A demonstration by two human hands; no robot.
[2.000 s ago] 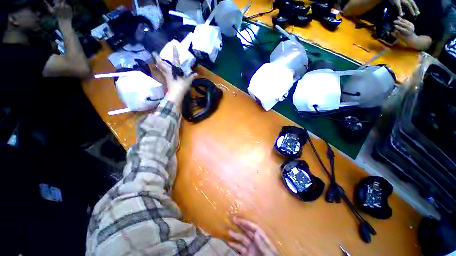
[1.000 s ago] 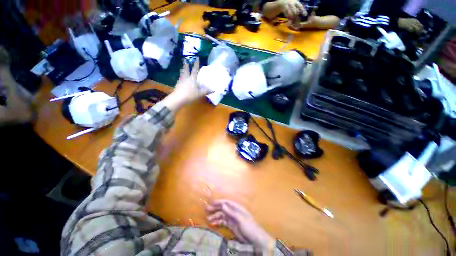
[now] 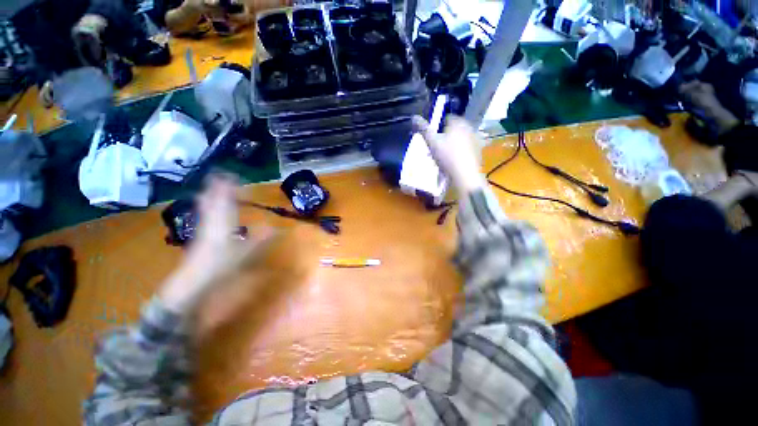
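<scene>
My right hand (image 3: 455,150) is closed at the top of a white camera housing (image 3: 418,173), which stands on the orange bench beside the tray stack. My left hand (image 3: 218,212) is strongly blurred over the bench. It partly covers the small black modules (image 3: 180,223) there; its fingers and any hold are unclear. Another black module (image 3: 305,193) with a shiny centre lies between my hands, near black cable ends (image 3: 328,223). A slim yellow tool (image 3: 352,263) lies in front of me.
Stacked clear trays (image 3: 345,137) hold black parts at the back. White cameras (image 3: 115,173) stand on the green strip at left. A black coiled cable (image 3: 46,283) lies far left. Split black cables (image 3: 573,204) and a clear plastic bag (image 3: 636,156) lie right. A person's arm (image 3: 731,195) shows at the right.
The view has turned right. My left hand has left the white cameras for the area over the black modules. My right hand has risen from the bench front to the white camera by the trays.
</scene>
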